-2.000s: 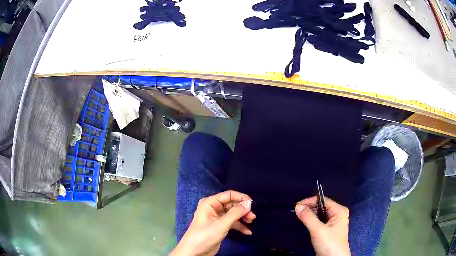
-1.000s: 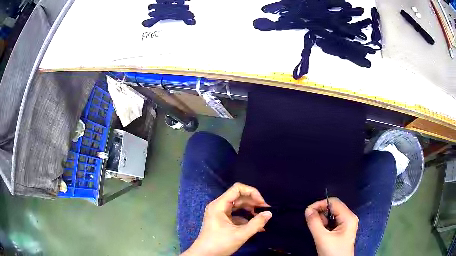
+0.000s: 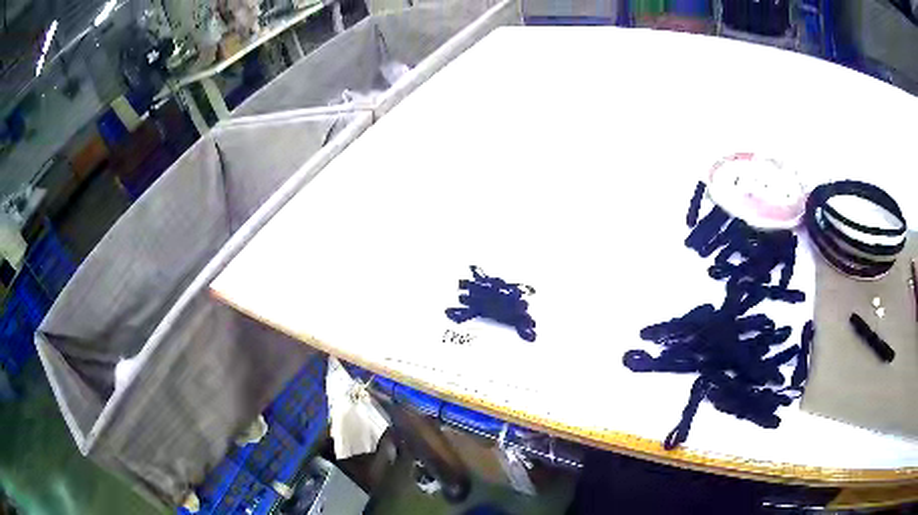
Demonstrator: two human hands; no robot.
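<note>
Neither of my hands is in the picture. A large tangled pile of dark navy-black strips point(image 3: 720, 347) lies on the white table point(image 3: 564, 131), right of centre, with one loop hanging toward the front edge. A small pile of similar dark strips point(image 3: 493, 304) lies left of it, above some handwriting. A strip of dark lap cloth point(image 3: 644, 490) shows below the table edge. The thread snips are not visible.
A pale pink-rimmed round dish point(image 3: 757, 188) and a black-and-white striped round item point(image 3: 858, 227) stand at back right. A black stick point(image 3: 871, 337) lies on the grey mat point(image 3: 866, 387). Grey fabric bins point(image 3: 151, 272) line the left, with blue crates point(image 3: 292, 417) below.
The view has swung up and left, showing more of the table and bins. Both hands, the snips and my knees have left the picture.
</note>
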